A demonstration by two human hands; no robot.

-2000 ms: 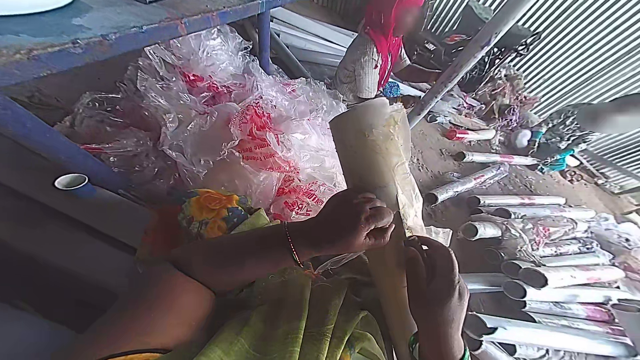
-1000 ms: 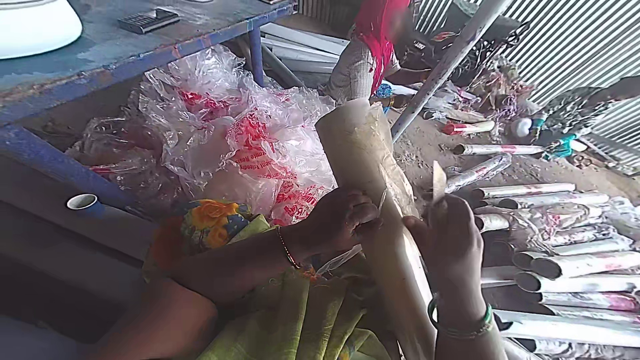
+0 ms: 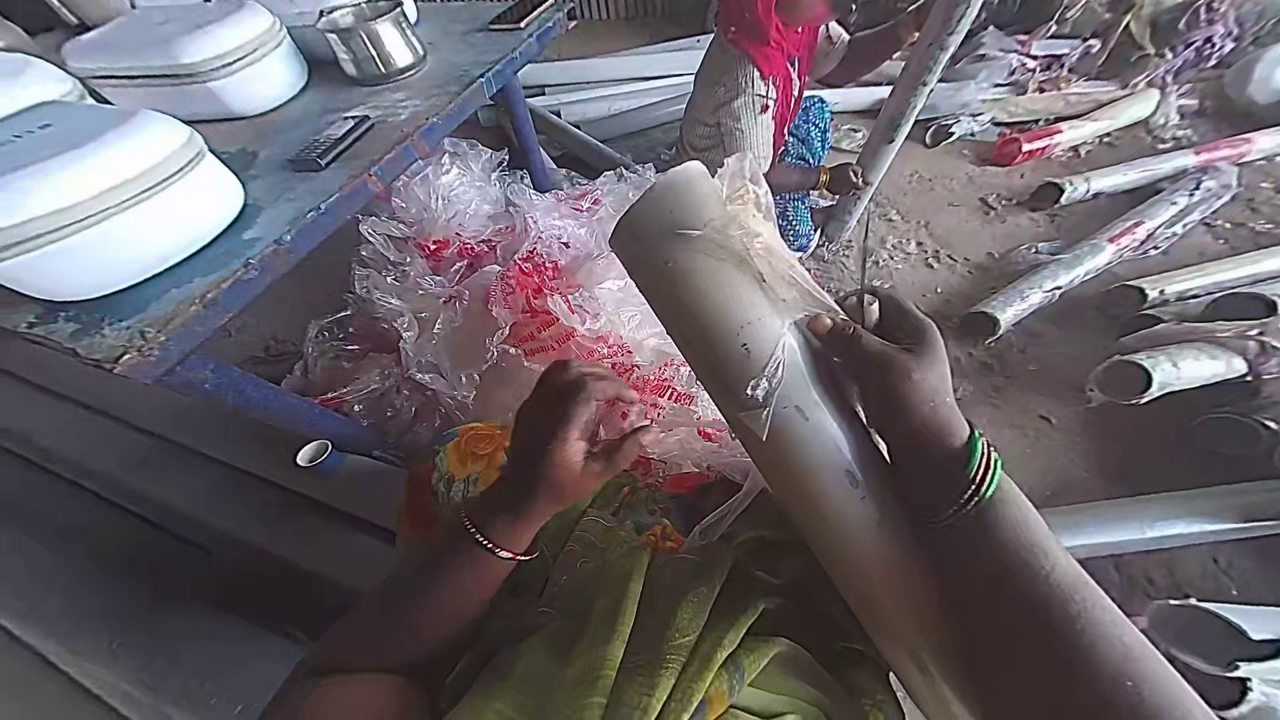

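A long pale tube (image 3: 800,420) slants up across my lap, its rounded end pointing away from me. Thin clear plastic film (image 3: 760,235) clings to its upper right side, and a small torn flap stands up near the middle. My right hand (image 3: 880,350) rests at the tube's right side, thumb and fingers pinching the film; a thin dark tool, perhaps a blade, sticks up from the fingers. My left hand (image 3: 580,430) is raised to the left of the tube, fingers curled and not touching it; whether it holds a scrap of film is unclear.
Crumpled clear plastic with red print (image 3: 520,290) lies beyond my lap. On the blue-edged table (image 3: 260,210) are white lidded containers (image 3: 110,200), a steel pot (image 3: 372,45) and a remote control (image 3: 330,142). Another person (image 3: 750,90) sits ahead. Several tubes (image 3: 1110,250) lie on the ground at right.
My left hand has come away from the tube to the left. My right hand, lifted beside the tube a second ago, is now against the film at its side. The view has shifted left.
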